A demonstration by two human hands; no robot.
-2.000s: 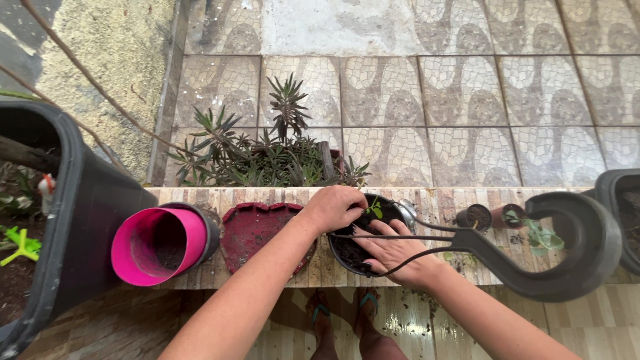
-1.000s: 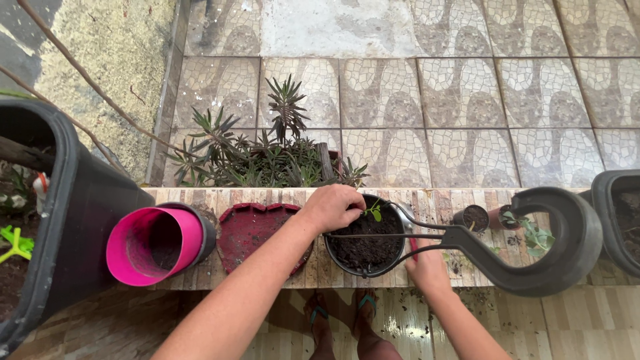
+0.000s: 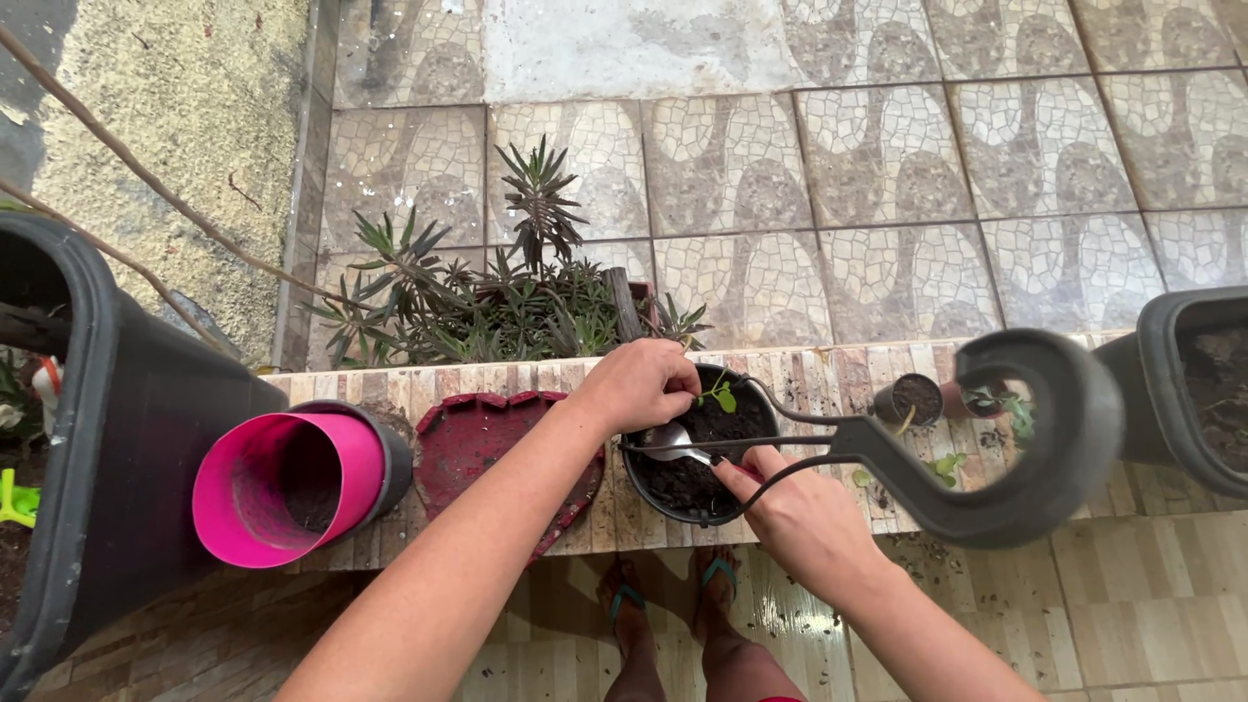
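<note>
A black plastic hanging pot (image 3: 639,478) of dark soil (image 3: 726,419) sits on the tiled ledge, its large grey hook (image 3: 1082,439) leaning to the right. My left hand (image 3: 648,385) is at the pot's upper left rim, fingertips pinched at a small green seedling (image 3: 721,393). In my right hand (image 3: 804,507) is a metal spoon (image 3: 673,442) with a pinkish-red handle, its bowl over the soil on the pot's left side. One thin wire of the hanger crosses above the spoon.
A dark red tray (image 3: 478,439) and a pink pot (image 3: 366,468) nested in a grey one lie left. Large grey planters (image 3: 146,429) flank both ends. Small pots (image 3: 909,400) and loose cuttings (image 3: 944,468) lie right. Spiky plants (image 3: 541,210) grow behind the ledge.
My right hand was in the soil, then beside the pot's right rim; now it is back over the pot with a spoon. The left hand has stayed by the seedling.
</note>
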